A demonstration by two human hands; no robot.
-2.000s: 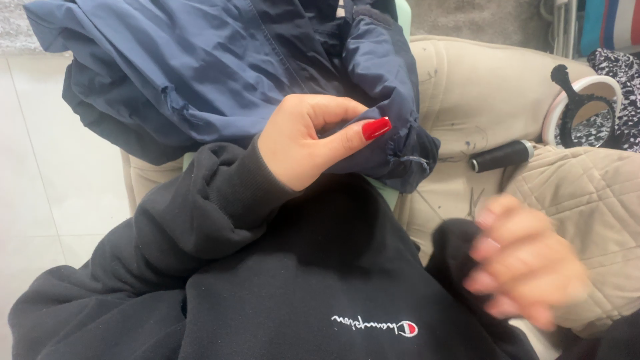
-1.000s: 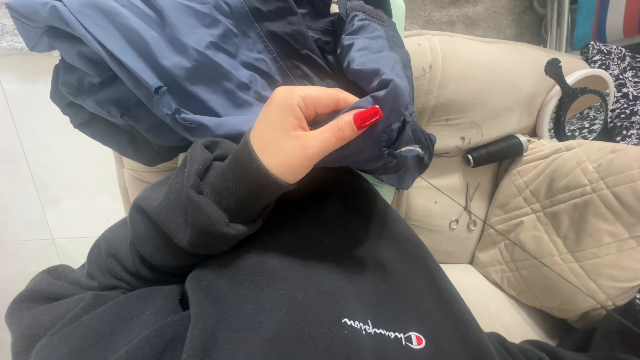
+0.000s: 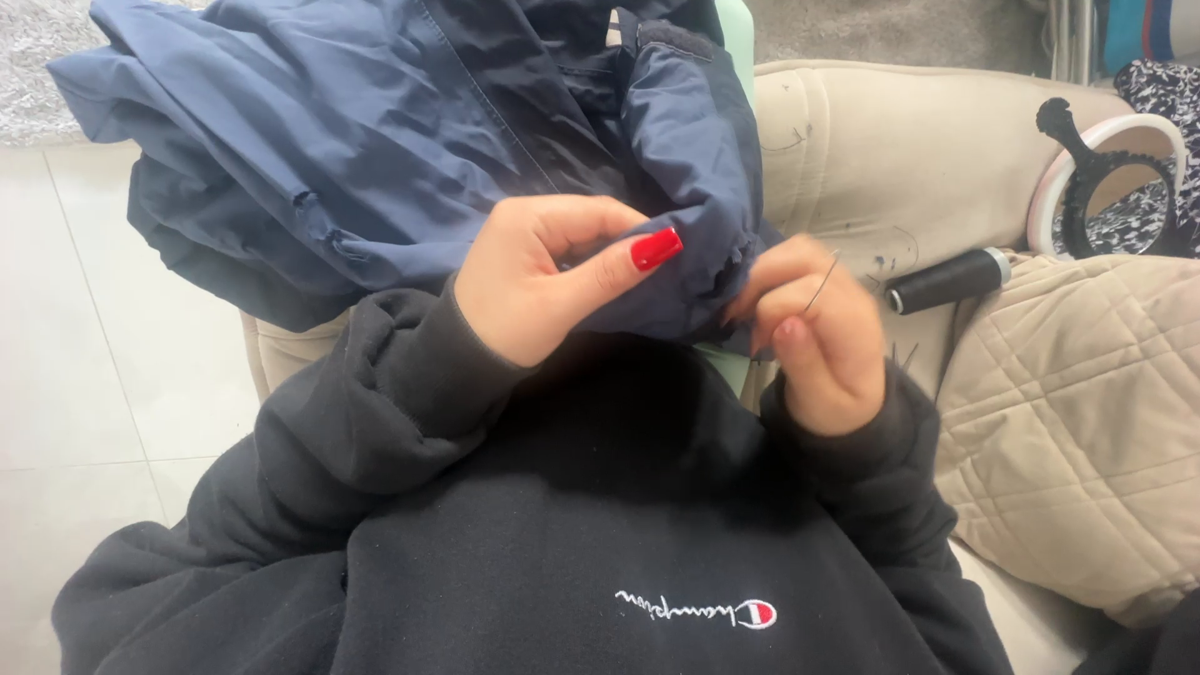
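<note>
A blue and navy garment point(image 3: 356, 122) lies bunched across my lap. My left hand point(image 3: 562, 272) pinches a fold of it between thumb and fingers, the red thumbnail on top. Just right of that fold, a torn, frayed edge shows in the fabric. My right hand point(image 3: 816, 328), partly blurred, holds a thin sewing needle point(image 3: 822, 281) between thumb and fingers, tilted up, with its fingertips close beside the torn edge. Whether they touch the cloth I cannot tell. A spool of black thread point(image 3: 947, 281) lies on the beige seat, right of my right hand.
Scissors point(image 3: 905, 356) lie mostly hidden behind my right wrist. A beige quilted cushion point(image 3: 1078, 422) is at the right. Beyond it are a white ring-shaped object point(image 3: 1041, 216) and a black ring with a handle point(image 3: 1078, 187). A pale green surface point(image 3: 738, 47) shows under the garment.
My right hand, out of view one second ago with a dark thread stretched toward the lower right, is back beside the garment with the needle. My left hand keeps its pinch on the cloth.
</note>
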